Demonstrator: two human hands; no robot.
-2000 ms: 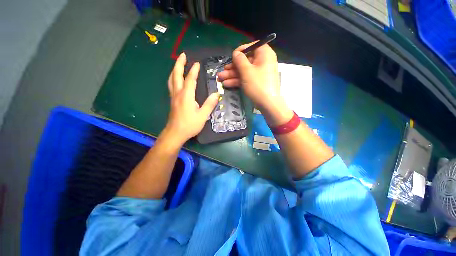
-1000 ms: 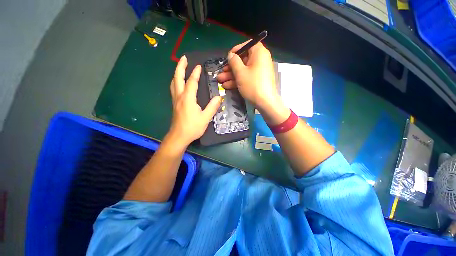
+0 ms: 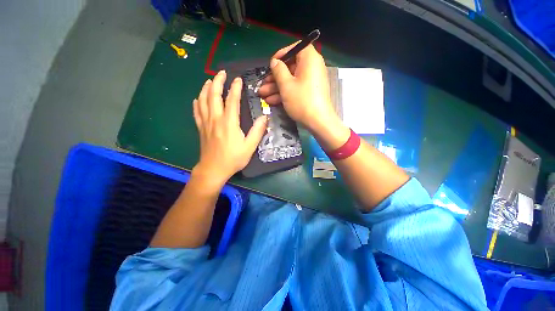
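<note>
A black housing (image 3: 280, 135) with white marks and a yellow spot lies on a dark grey pad (image 3: 258, 169). My right hand (image 3: 301, 89) holds dark tweezers (image 3: 299, 47), with their lower end over the housing's upper part. My left hand (image 3: 224, 130) lies at the housing's left side, fingers spread, thumb at its edge; whether it presses on the housing is hard to tell. A white and grey adhesive sheet (image 3: 361, 101) lies to the right, partly behind my right hand. Small pale strips (image 3: 324, 168) lie below it.
A blue tote (image 3: 66, 200) with rows of black pieces stands at lower left. A yellow item (image 3: 178, 50) lies at the bench's far left corner. Blue film (image 3: 461, 176), a clear bag with a grey sheet (image 3: 516, 182) and a fan (image 3: 549, 212) are at right. Another blue tote (image 3: 528, 293) is at lower right.
The view has shifted slightly. The tweezers and my right hand stay over the housing's upper part. My left hand's fingers have shifted a little, with more of them showing.
</note>
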